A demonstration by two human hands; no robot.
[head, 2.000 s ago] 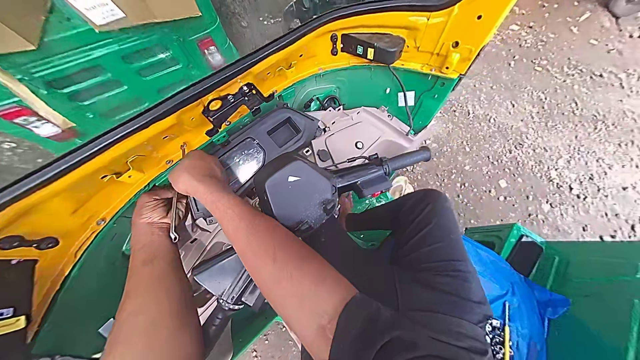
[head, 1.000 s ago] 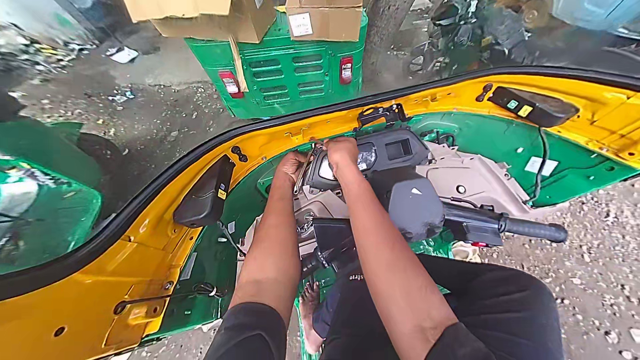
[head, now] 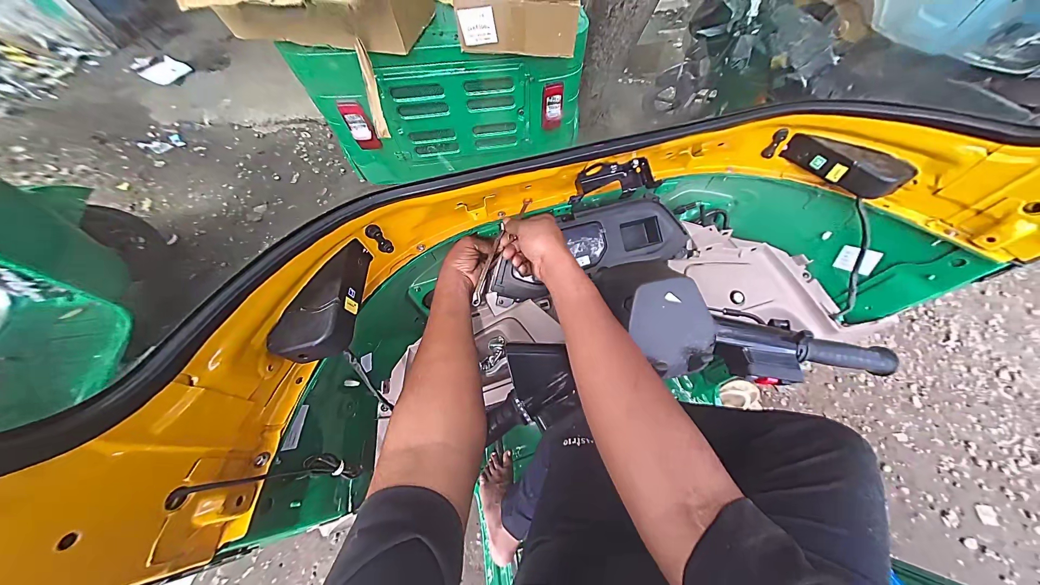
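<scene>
My left hand (head: 467,260) and my right hand (head: 532,242) are close together at the left end of the black instrument panel (head: 597,242), below the windscreen of an auto-rickshaw. A metal wrench (head: 483,280) runs between them, its ring end pointing down toward the beige dashboard (head: 516,321). My right fingers pinch near its upper part; the left fingers curl beside it, and whether they grip it is hard to tell. A black bracket (head: 613,177) is fixed to the yellow frame (head: 479,203), right of my hands.
The handlebar grip (head: 849,355) sticks out at right, beside the black handlebar cover (head: 670,325). Black wiper-motor-like housings (head: 321,305) sit on the frame at either side. Beyond the glass stands a green vehicle (head: 455,106) with cardboard boxes (head: 520,24) on it.
The view has swung widely left and up since two seconds ago. Both hands stay at the panel's left end with the wrench between them.
</scene>
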